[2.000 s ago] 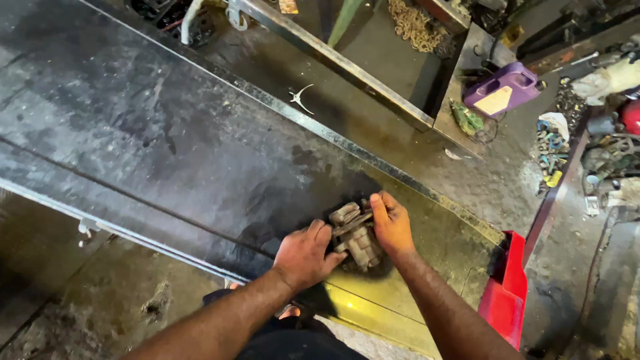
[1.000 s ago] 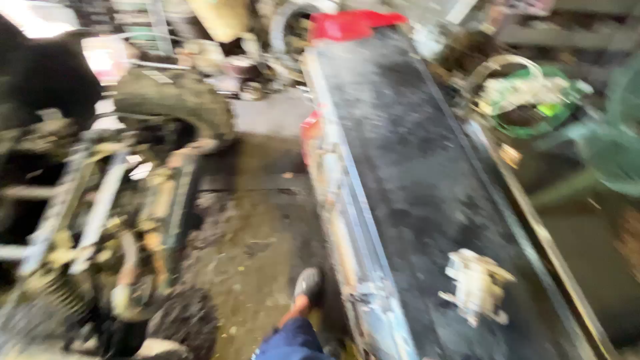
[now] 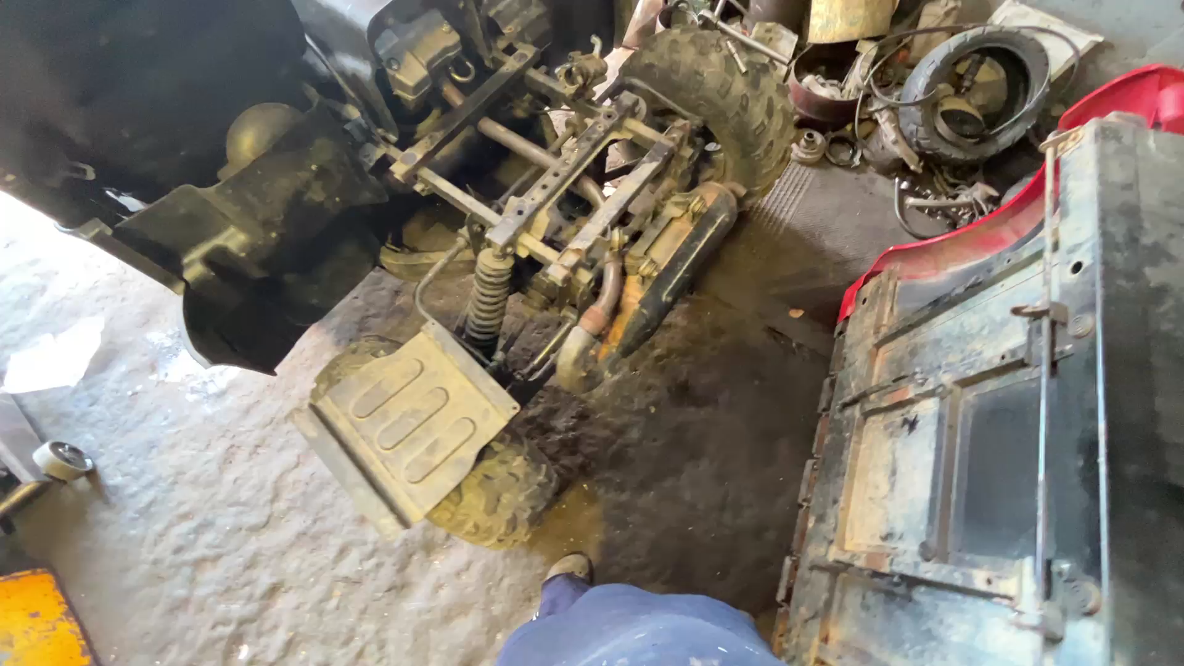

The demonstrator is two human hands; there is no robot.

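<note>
Neither of my hands shows in the head view. A muddy vehicle frame stands ahead of me, with a coil spring shock absorber on its near side. Below the shock absorber, a slotted metal guard plate lies over a knobbly tyre. An exhaust muffler with a curved pipe runs along the frame's right side. A second knobbly tyre is at the far end. The greasy metal part seen earlier is out of view.
A worn metal panel with a red edge fills the right side. A loose tyre and scattered parts lie at the back right. Dark body panels stand at the left. An orange metal object is at the lower left corner.
Two seconds ago both hands were on a greasy metal part on the dark surface; one second ago it lay there without them. The view has swung far to the left.
</note>
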